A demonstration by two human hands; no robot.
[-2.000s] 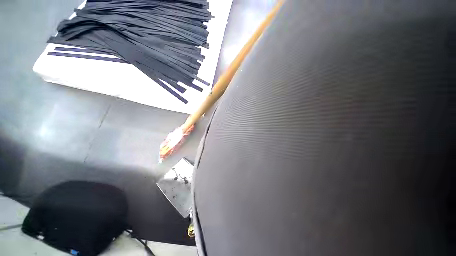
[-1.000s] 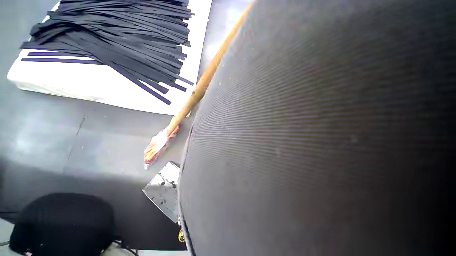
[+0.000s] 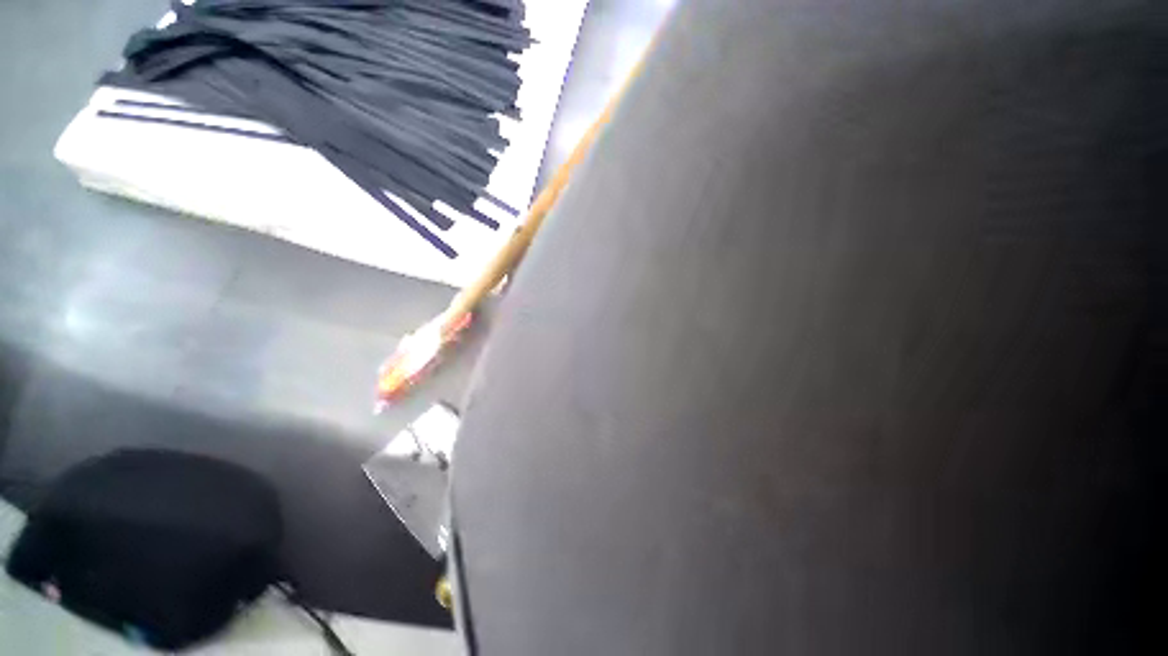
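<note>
A broom with a tan wooden stick and a small red-orange and white head (image 3: 424,356) slants down from the upper middle, its head low near the grey floor. Just below the head, a flat silver-grey dustpan (image 3: 415,474) holds a few dark scraps. Its right side is hidden behind a large dark grey surface that fills the right half of the view. The upper end of the broom stick is cut off or hidden. Neither my left hand nor my right hand is in the picture.
A low white platform (image 3: 243,192) at the upper left carries a long bundle of black strips (image 3: 372,90). A dark rounded object, perhaps a seat or a head (image 3: 154,545), is at the lower left. A small yellow item (image 3: 445,591) shows below the dustpan.
The view has shifted slightly back and forth and is blurrier now. The broom head stays just above the dustpan in the picture. Nothing is clearly taken hold of or let go.
</note>
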